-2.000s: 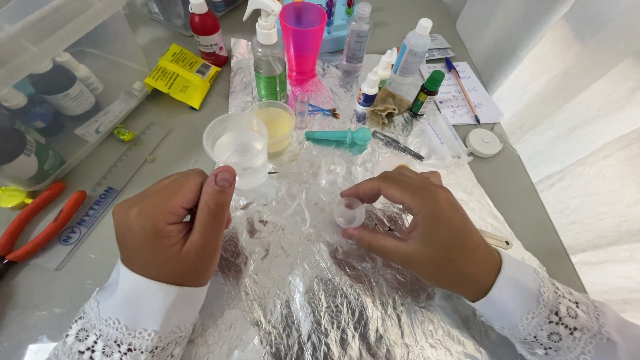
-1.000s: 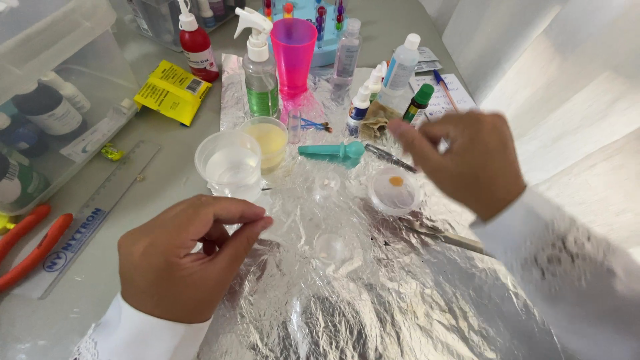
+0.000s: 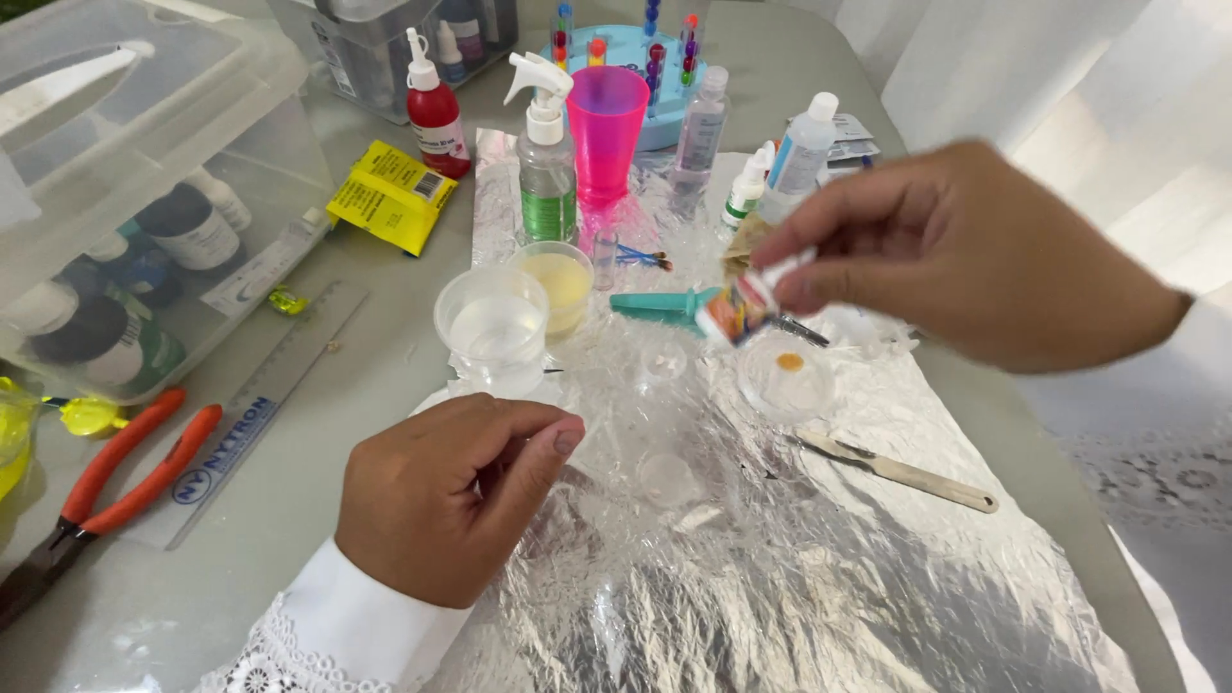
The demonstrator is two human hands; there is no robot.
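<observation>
My right hand (image 3: 962,255) grips a small white dropper bottle with a colored label (image 3: 739,306), tilted over the foil beside a clear plastic dish holding an orange-brown spot (image 3: 784,380). My left hand (image 3: 452,491) is closed near the foil's left side, thumb against the forefinger, and no object shows in it. Just beyond it stand a clear plastic cup of clear liquid (image 3: 493,332) and a cup of yellowish liquid (image 3: 558,284). Two small clear round pieces, one nearer me (image 3: 666,478) and one farther (image 3: 664,361), lie on crinkled clear film. A teal plastic tool (image 3: 659,304) lies behind them.
A metal spatula-like tool (image 3: 905,472) lies on the foil at right. Orange-handled pliers (image 3: 125,472) and a clear ruler (image 3: 260,414) are at left, near a plastic bin (image 3: 279,115). A spray bottle (image 3: 547,178), a pink cup (image 3: 606,130) and several bottles stand behind.
My right hand first held a small clear round piece, then let it go and reached toward the bottles; it now holds a small dropper bottle. My left hand stays closed.
</observation>
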